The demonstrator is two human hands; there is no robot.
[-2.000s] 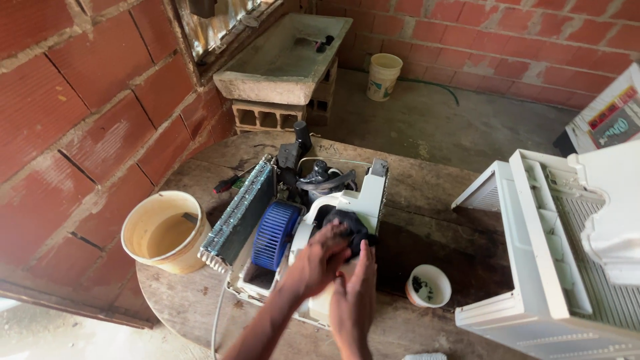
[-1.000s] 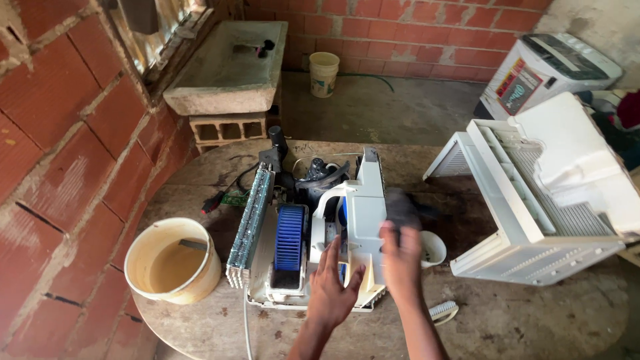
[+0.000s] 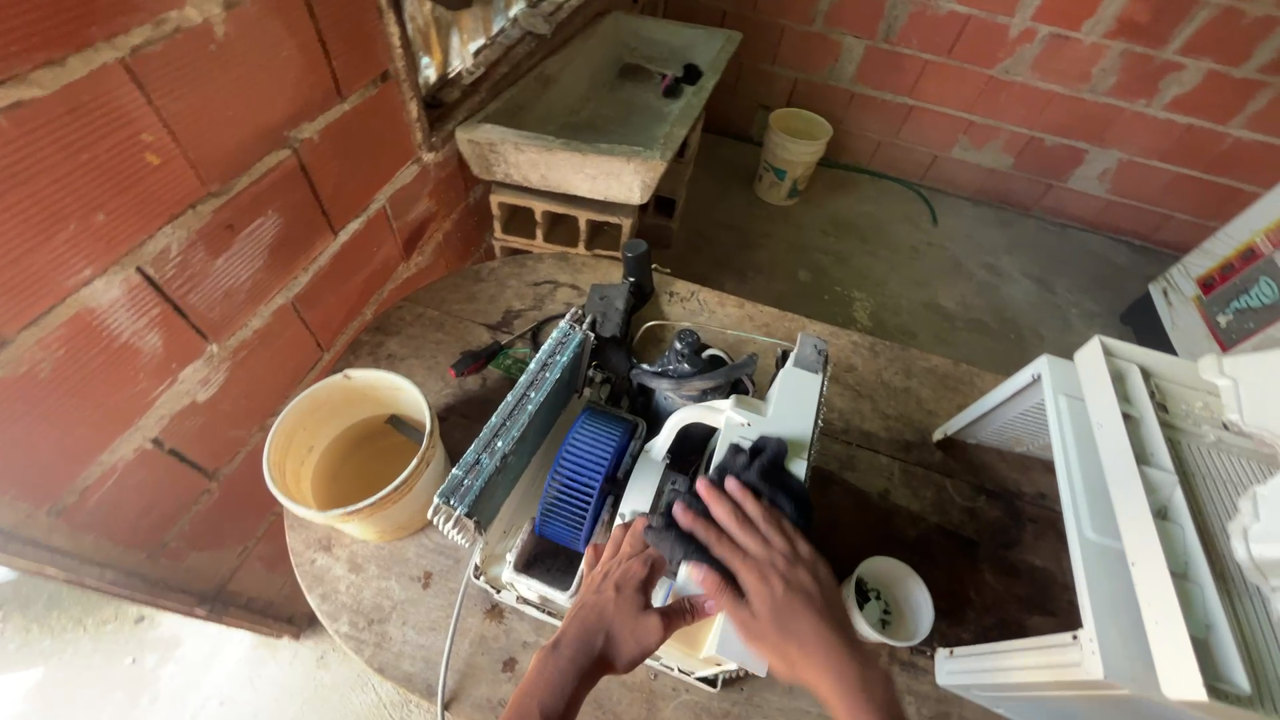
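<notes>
An opened window air conditioner stands on the wooden table, with a blue blower wheel (image 3: 585, 478), a finned coil (image 3: 520, 430) to its left and a black compressor (image 3: 690, 372) behind. My right hand (image 3: 765, 570) lies flat over a dark cloth (image 3: 760, 480) and presses it against the white plastic housing (image 3: 790, 400). My left hand (image 3: 625, 600) rests on the near part of the housing, right of the blower wheel, fingers apart and holding nothing. What lies beneath the cloth is hidden.
A bucket of murky water (image 3: 355, 450) stands left on the table (image 3: 380, 620). A screwdriver (image 3: 475, 358) lies behind it. A small white cup with screws (image 3: 888, 600) is right of my right hand. A white plastic casing (image 3: 1080, 520) stands far right. Beyond are a concrete sink (image 3: 560, 165) and another bucket (image 3: 792, 155).
My right hand and the dark cloth have moved left from beside the housing onto it since one second ago. My left hand stays on the housing. The view has shifted.
</notes>
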